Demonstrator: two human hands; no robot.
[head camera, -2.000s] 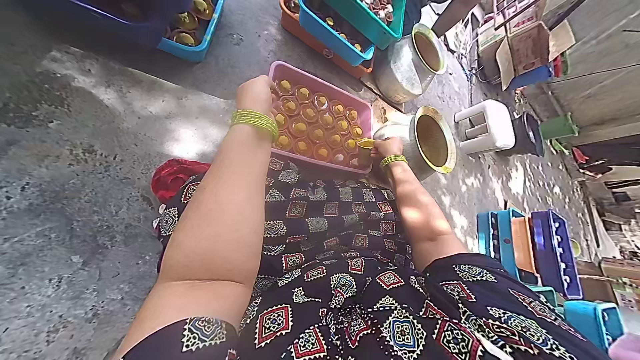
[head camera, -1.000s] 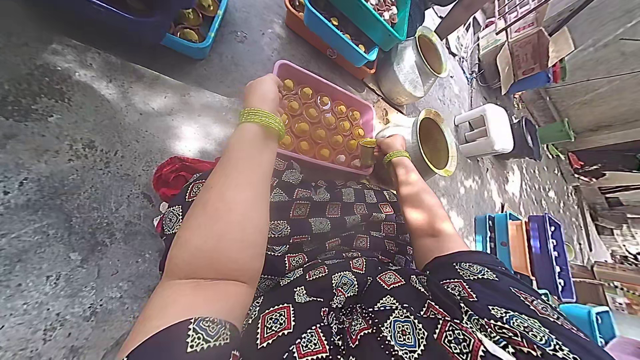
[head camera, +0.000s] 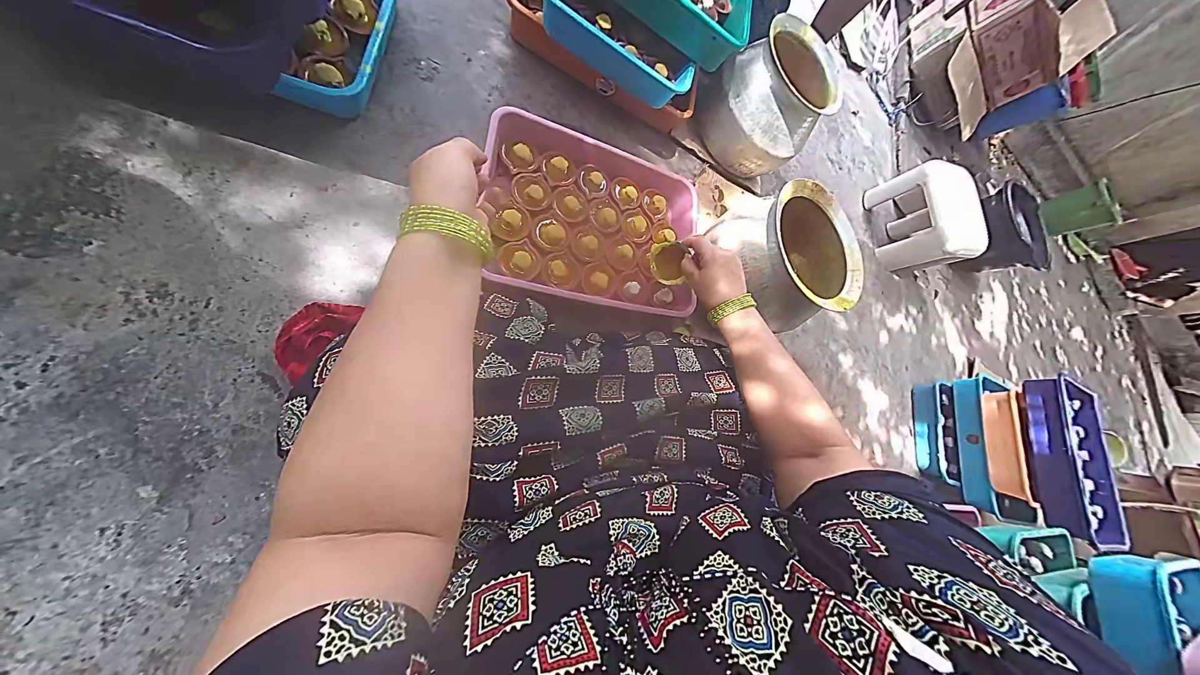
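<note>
My left hand grips the left rim of a pink plastic tray. Rows of small round cups holding yellow material fill the tray; a few at its lower right corner show white centres. My right hand holds a small greenish-yellow cup over the tray's right end. Just right of that hand stands a metal pot with a wide rim and yellow-brown liquid inside. The fingertips of my left hand are partly hidden behind the tray's edge.
A second metal pot stands beyond the first. Blue, orange and teal trays lie at the top, a blue tray and a dark blue tub at upper left. A white plastic container is at right, stacked trays at lower right.
The small cup in my right hand shows more upright at the tray's right end than two seconds ago. My left hand has stayed on the tray's rim.
</note>
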